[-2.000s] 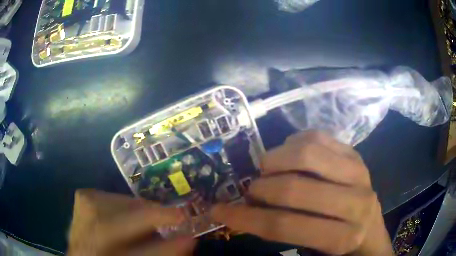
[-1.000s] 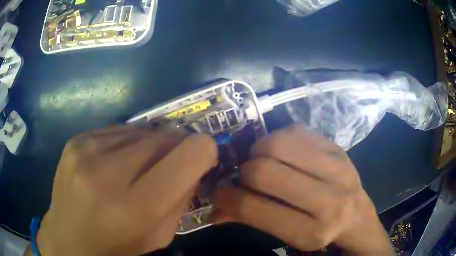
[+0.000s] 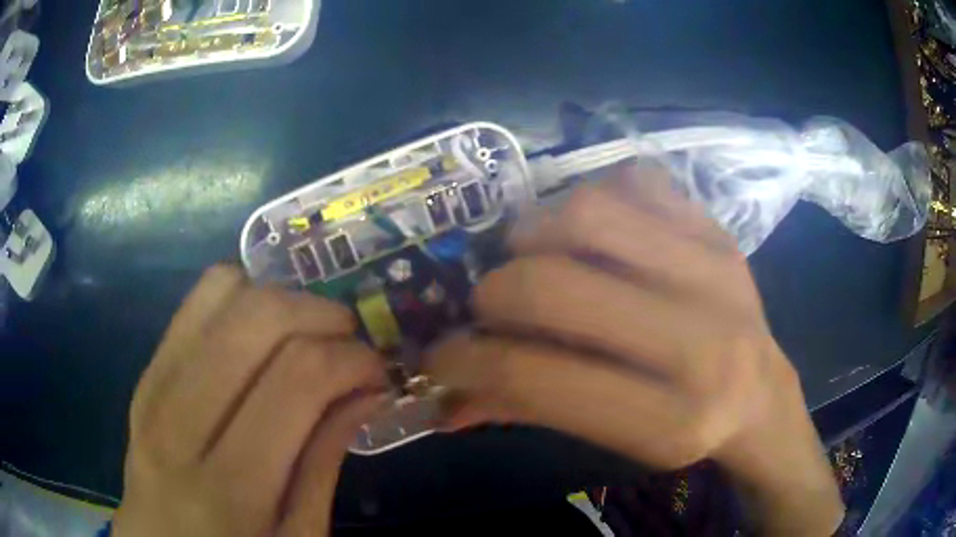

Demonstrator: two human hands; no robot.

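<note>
An open white power strip housing (image 3: 362, 173) lies tilted in front of me, with a brass contact strip (image 3: 379, 195) along its far side. The circuit board with a yellow transformer (image 3: 377, 318) and a blue disc component (image 3: 448, 248) sits mid-housing. My left hand (image 3: 252, 388) covers the near left edge, fingers on the housing. My right hand (image 3: 629, 325) covers the right side and near part, fingertips close to the left ones. What lies under the fingertips is hidden. The white power cord (image 3: 592, 157) leaves the far right end into a clear plastic bag (image 3: 750, 194).
A second open housing (image 3: 210, 63) lies at the top left. White parts (image 3: 26, 252) stand along the left edge. A tan parts tray (image 3: 935, 267) with brass pieces is at the right edge. More brass pieces (image 3: 839, 472) show at the lower right.
My left hand has drawn back left and down, uncovering the brass strip and transformer. The held housing, right hand and cord sit slightly higher in view. The second housing also shows higher.
</note>
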